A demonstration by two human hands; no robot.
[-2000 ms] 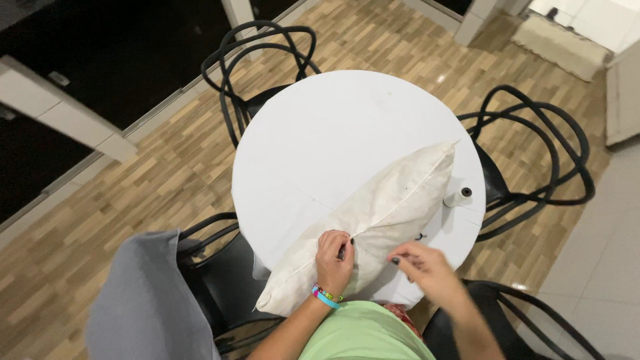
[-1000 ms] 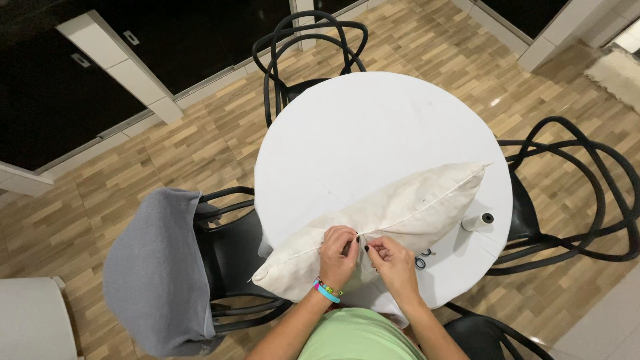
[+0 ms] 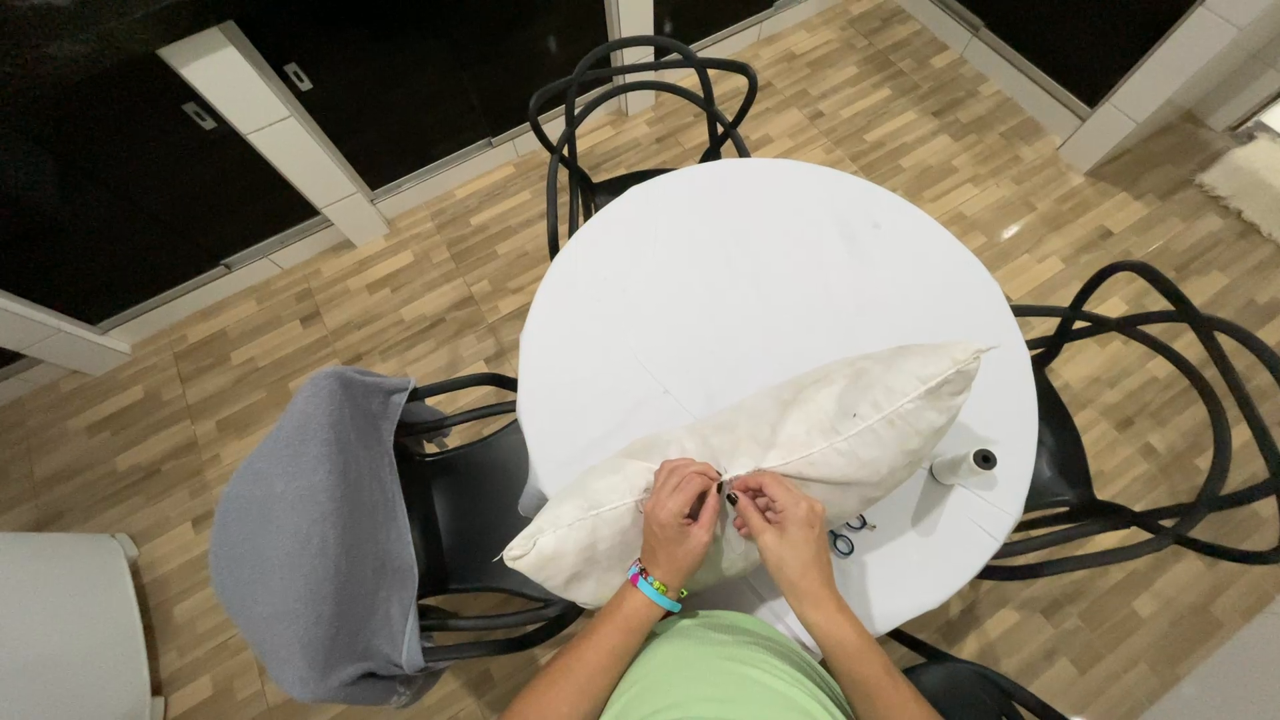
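Note:
An off-white fabric cushion (image 3: 850, 415) lies slantwise across the near part of the round table, its piped seam facing up. My left hand (image 3: 683, 515) pinches the seam near the cushion's middle. Just to its right, my right hand (image 3: 785, 530) has thumb and forefinger together at the same spot; whether a needle or thread is between them is too small to tell. A pair of scissors (image 3: 842, 542) with dark blue handles shows beside my right hand, partly hidden by the cushion. A white spool of thread (image 3: 964, 467) is near the table's right edge.
The round table (image 3: 760, 260) has a white cover. Black chairs with looped backs stand around it, at the far side (image 3: 640, 100), the right (image 3: 1180, 400) and the lower right (image 3: 970, 690). A grey cloth (image 3: 310, 540) hangs over the left chair (image 3: 475, 500).
Two seconds ago my right hand was away from the seam, to the right; by one second ago it had come in beside my left hand, where it remains. The view has shifted.

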